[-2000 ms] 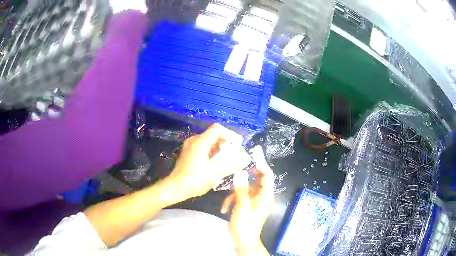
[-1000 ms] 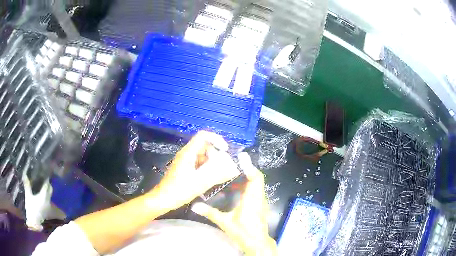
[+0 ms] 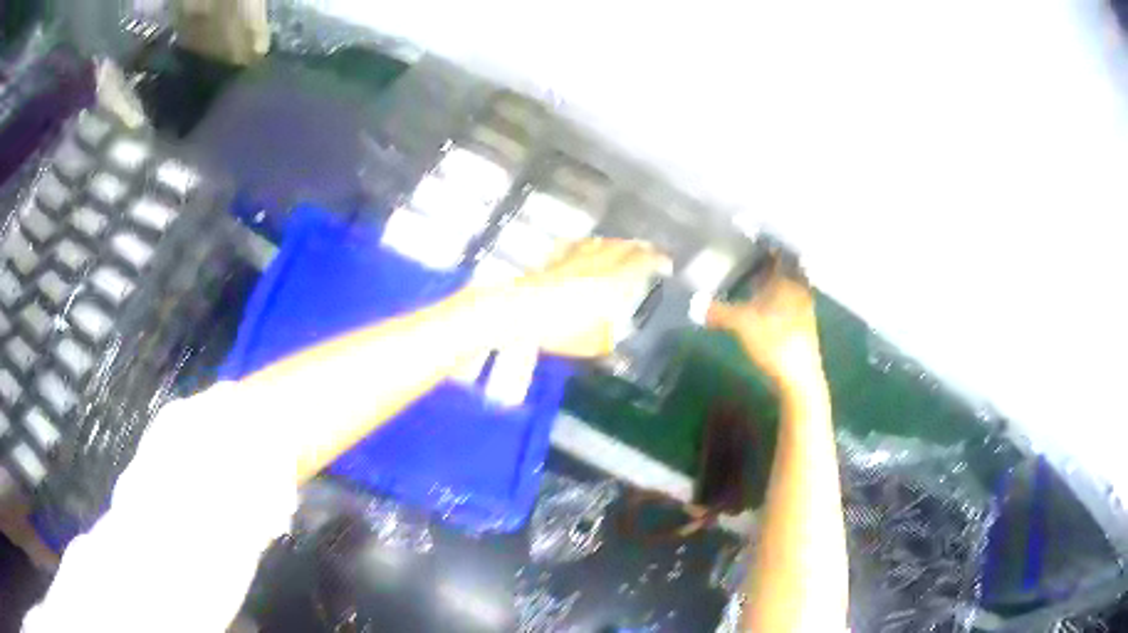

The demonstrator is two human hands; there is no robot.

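My left hand (image 3: 600, 297) is over the back right part of the blue plastic tray (image 3: 396, 439), with a small dark part (image 3: 646, 303) at its fingertips. My right hand (image 3: 773, 322) is further right, over the clear blister tray, its fingers bent beside a white piece (image 3: 710, 270). Blur hides whether it grips that piece. White pieces (image 3: 452, 204) stand in rows behind the blue tray. A further white piece (image 3: 511, 377) lies on the blue tray below my left forearm.
A clear blister tray filled with white pieces (image 3: 105, 254) is at the left. A dark phone (image 3: 730, 451) lies on the green strip (image 3: 643, 427). Crumpled clear film (image 3: 575, 513) is on the black bench top. The shiny bagged tray (image 3: 922, 538) is at the right, partly behind my right forearm.
Both hands have moved from the bench in front of me up and away to the back pieces, and have parted. The view has shifted. The purple sleeve at the left has gone from its earlier place.
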